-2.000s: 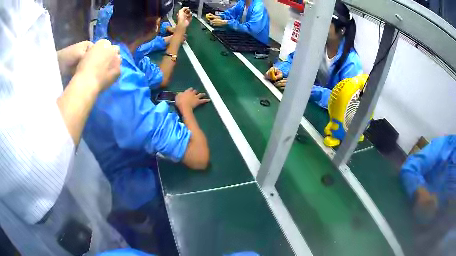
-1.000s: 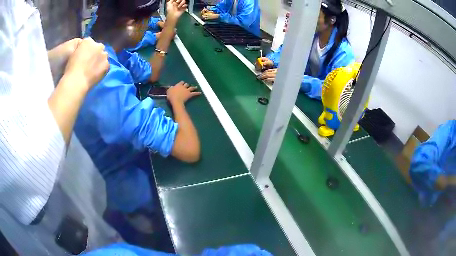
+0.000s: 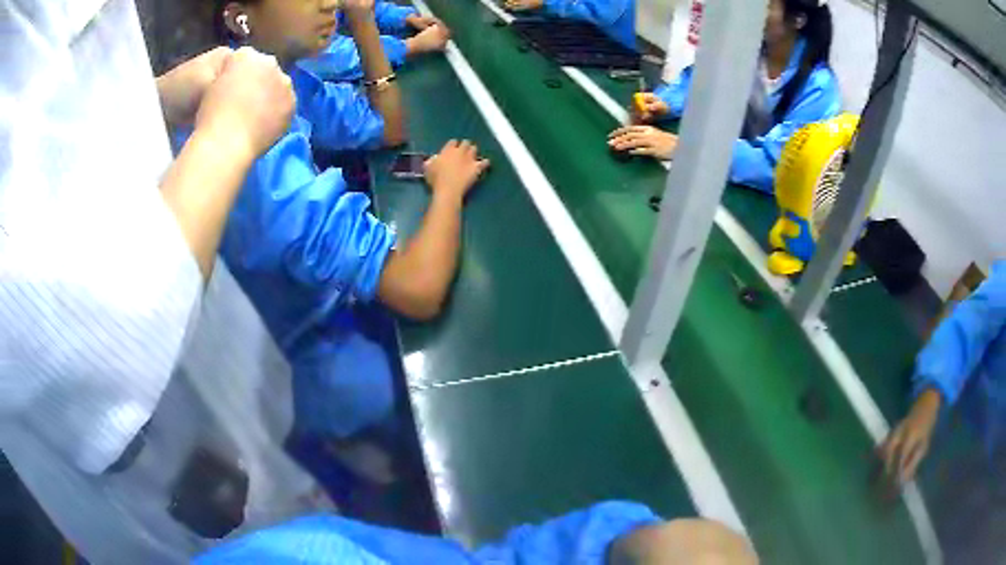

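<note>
The green conveyor belt point(image 3: 723, 386) runs between white rails. A small round black part point(image 3: 748, 294) lies on it beyond the near post. A blurred dark part point(image 3: 814, 404) is nearer, and another point(image 3: 656, 203) is partly behind the post. My blue sleeve point(image 3: 441, 543) crosses the bottom edge, with a patch of bare skin point(image 3: 684, 543) at its right end, cut off by the edge. No fingers of mine show, and I cannot tell which arm it is. Neither of my hands is in view.
A grey post point(image 3: 689, 199) stands beside the belt. A person in blue at left rests a hand by a phone point(image 3: 409, 166); a person in white stands nearer. Across are a yellow fan point(image 3: 811, 182), a black bin point(image 3: 891, 252), a black tray point(image 3: 579, 44) and another worker's hand point(image 3: 913, 436).
The view has shifted, so benches and people appear further right. More of my sleeve and some bare skin now show at the bottom. The far-right worker's hand has reached to the belt rail.
</note>
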